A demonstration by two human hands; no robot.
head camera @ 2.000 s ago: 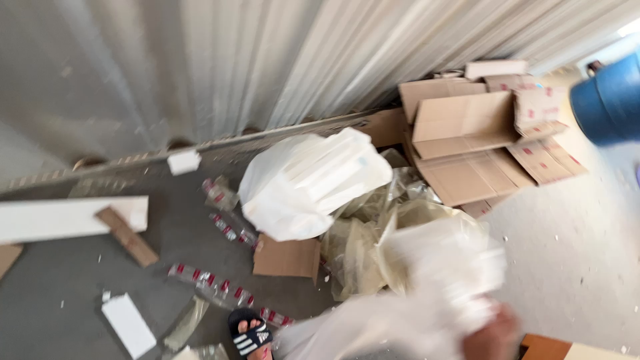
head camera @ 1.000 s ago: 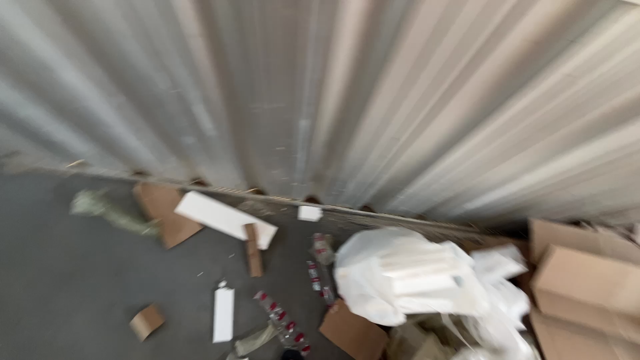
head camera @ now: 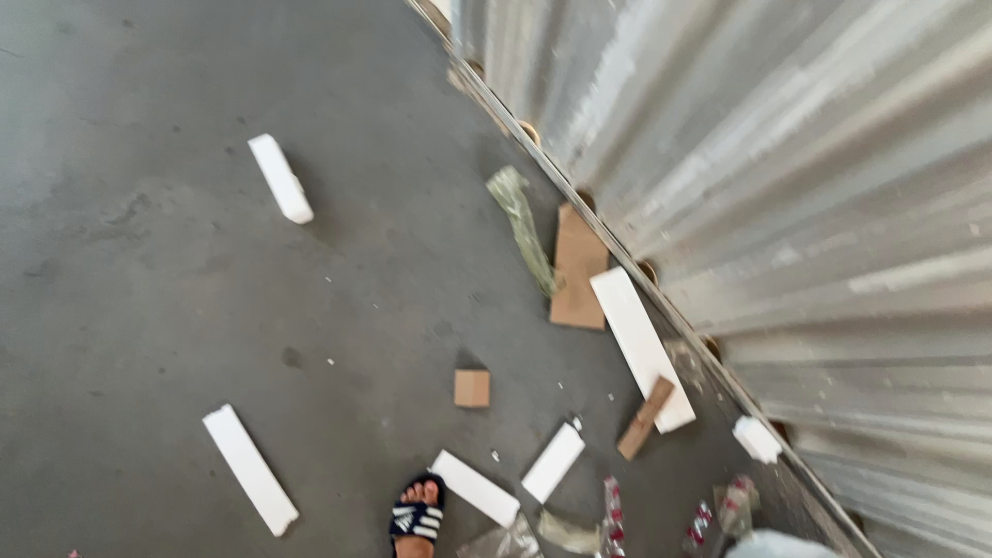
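Observation:
Neither my left hand nor my right hand shows in the head view now. Several white foam strips lie on the grey floor: one at the upper left (head camera: pixel 280 180), one at the lower left (head camera: pixel 250 470), and a long one (head camera: pixel 639 345) near the wall with a brown cardboard strip (head camera: pixel 645 418) across it. A flat cardboard piece (head camera: pixel 580 267) rests by the wall beside crumpled clear plastic film (head camera: pixel 521 225). A small cardboard block (head camera: pixel 471 388) sits mid-floor. Part of a pale, blurred thing (head camera: pixel 779 545) shows at the bottom right edge.
A corrugated metal wall (head camera: pixel 814 194) runs diagonally along the right, with a rail (head camera: pixel 573 190) at its foot. My sandalled foot (head camera: pixel 418 515) stands at the bottom. Near it lie more foam strips (head camera: pixel 474 488) and plastic strips with red marks (head camera: pixel 612 515).
The view has swung left along the wall. The blurred hand at the lower right two seconds ago is out of view, as are the cardboard boxes and the blue barrel.

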